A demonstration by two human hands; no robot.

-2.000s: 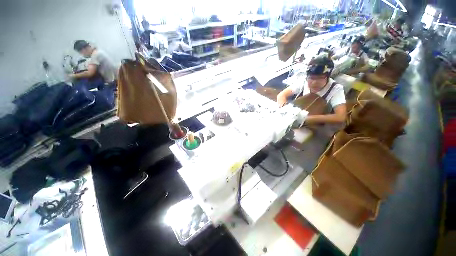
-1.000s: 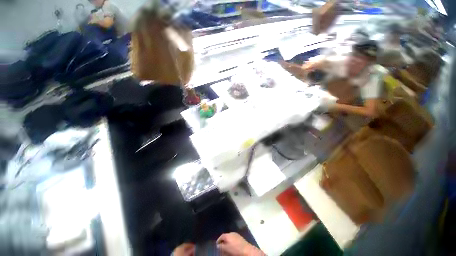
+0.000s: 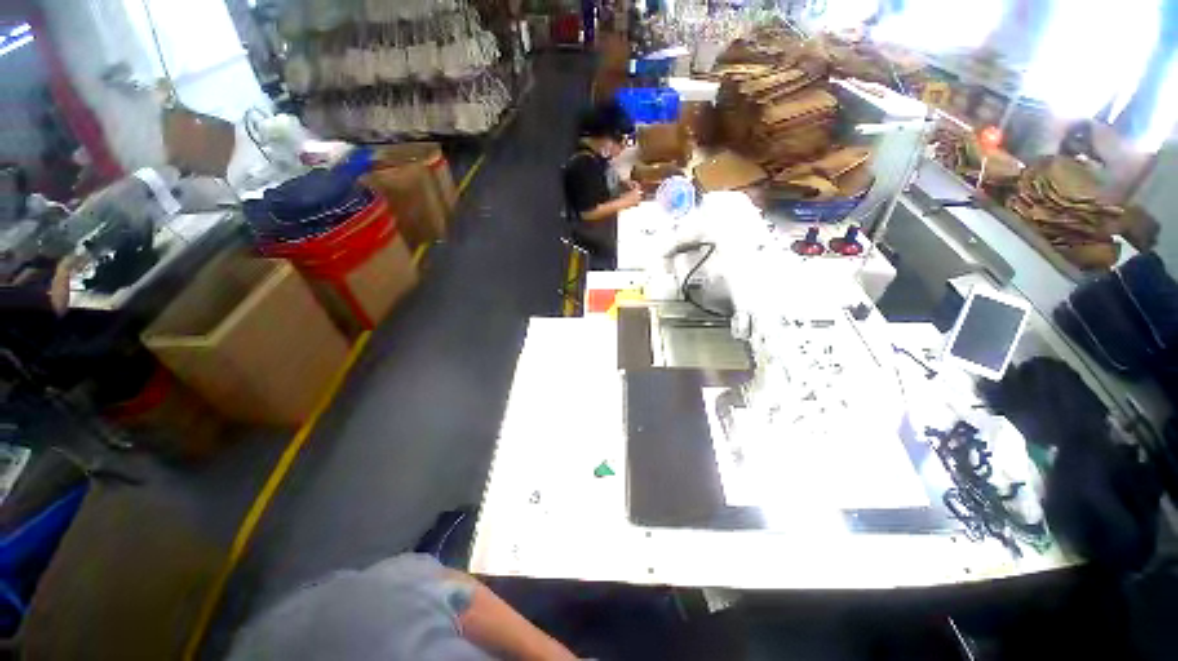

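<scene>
Neither of my hands shows. A grey sleeve with a bare forearm, seemingly my left, crosses the bottom edge, and its hand is cut off. The white sewing table [image 3: 549,497] lies in front of me. The white sewing machine [image 3: 723,265] stands at its far side. A dark bed plate [image 3: 672,452] is set in the table top, with a bright white plate to its right. A small green mark [image 3: 603,469] lies on the left part. A dark navy piece [image 3: 446,532] shows partly beside the table's left front corner.
A screen [image 3: 988,332] and tangled black straps [image 3: 975,484] are at the right. Brown cartons [image 3: 246,342], one with navy pieces on top, stand across the grey aisle. A person in black [image 3: 597,187] works farther ahead, near piled brown pieces [image 3: 782,110].
The view has swung from the neighbouring station to this table and the aisle. Both hands, seen blurred at the bottom one second ago, are out of the picture.
</scene>
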